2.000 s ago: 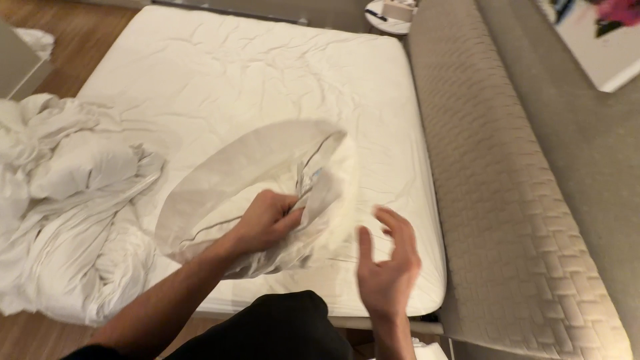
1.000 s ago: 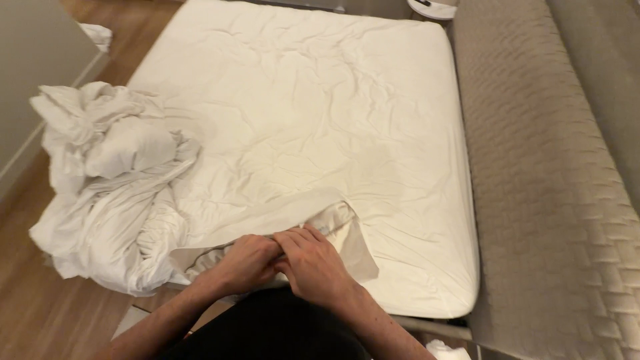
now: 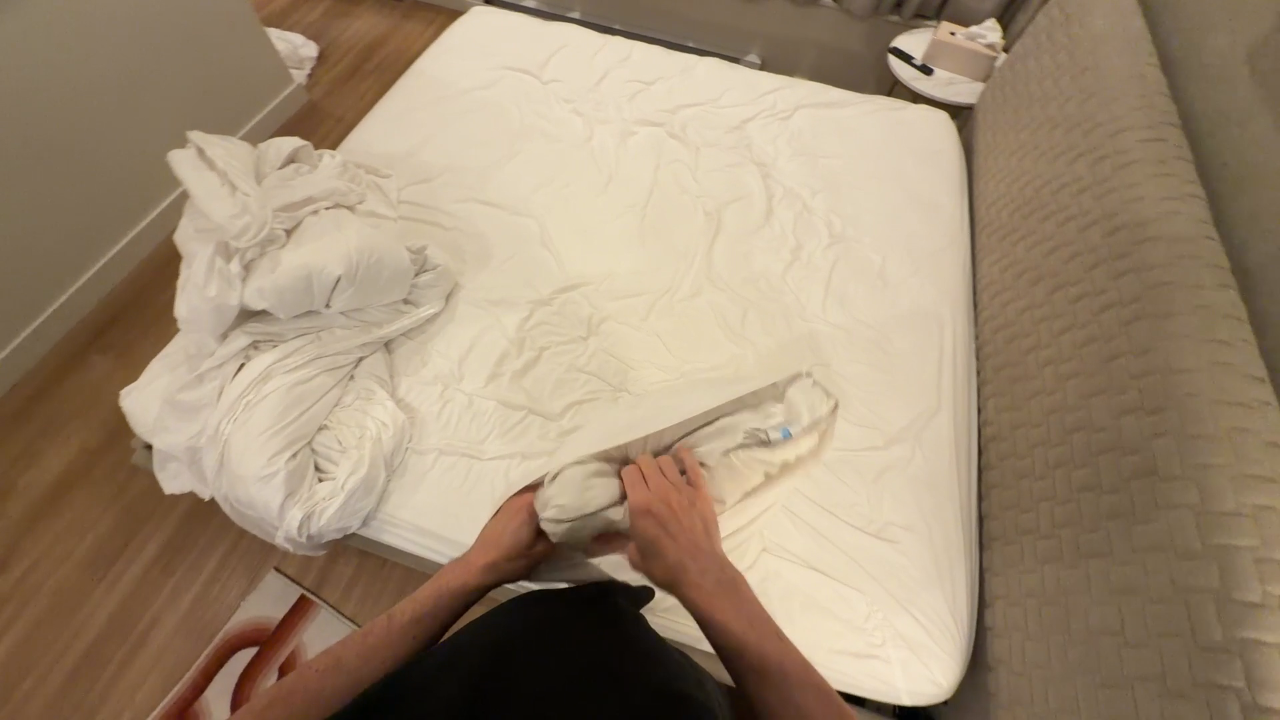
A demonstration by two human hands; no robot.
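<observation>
A white pillow in a pillowcase [image 3: 765, 425] lies at the near edge of the bed, its opening facing me and a small blue-marked tag showing inside. My left hand [image 3: 515, 535] grips the left end of the case's opening, with its fingers partly hidden by fabric. Over the bunched fabric just right of it, my right hand [image 3: 668, 505] presses with curled fingers. Beneath both is a mattress in a wrinkled white fitted sheet [image 3: 650, 230]. A crumpled white duvet [image 3: 320, 270] is heaped on the bed's left side, hanging over the edge.
A woven-textured padded headboard [image 3: 1090, 350] runs along the right. Beyond the far right corner, a round side table [image 3: 925, 82] holds a tissue box [image 3: 960, 52] and a dark remote [image 3: 911, 61]. A patterned rug [image 3: 250, 650] lies on the wooden floor [image 3: 70, 520] at lower left.
My right hand, apart from the fabric two seconds ago, is now on it. The bunched fabric has come down onto the near edge of the bed, and its opening shows wider than one second ago.
</observation>
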